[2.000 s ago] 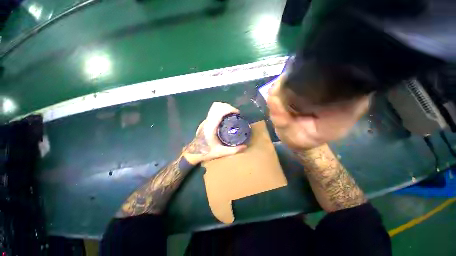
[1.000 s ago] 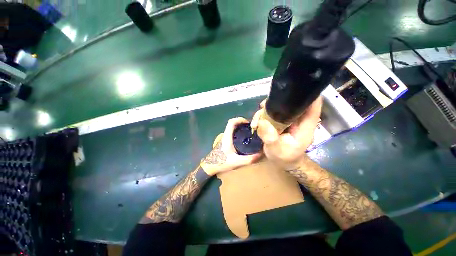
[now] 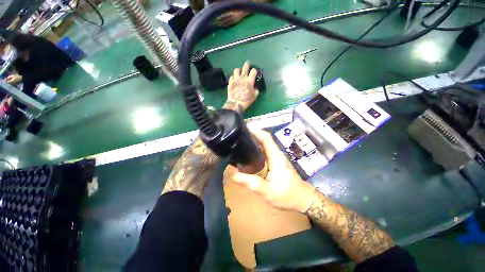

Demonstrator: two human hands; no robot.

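My right hand (image 3: 279,178) is closed around the black electric screwdriver (image 3: 234,137) above the tan cardboard pad (image 3: 260,223). The tool's nose is hidden in the hand. My left hand (image 3: 243,87) reaches over the whitish strip onto the green conveyor belt, fingers spread over a black cylindrical unit (image 3: 259,78). The hand covers part of the unit, and whether it grips it or only touches it cannot be told.
The white screw feeder (image 3: 332,125) stands right of my right hand, a grey vented box (image 3: 441,139) farther right. Black trays (image 3: 37,212) are at left. More black units (image 3: 146,67) are on the belt. A person (image 3: 40,61) is at upper left. The tool's cable arches overhead.
My left hand has left the pad area and moved forward onto the belt. The unit it held is no longer over the pad. The screwdriver, still in my right hand, has moved left and lower.
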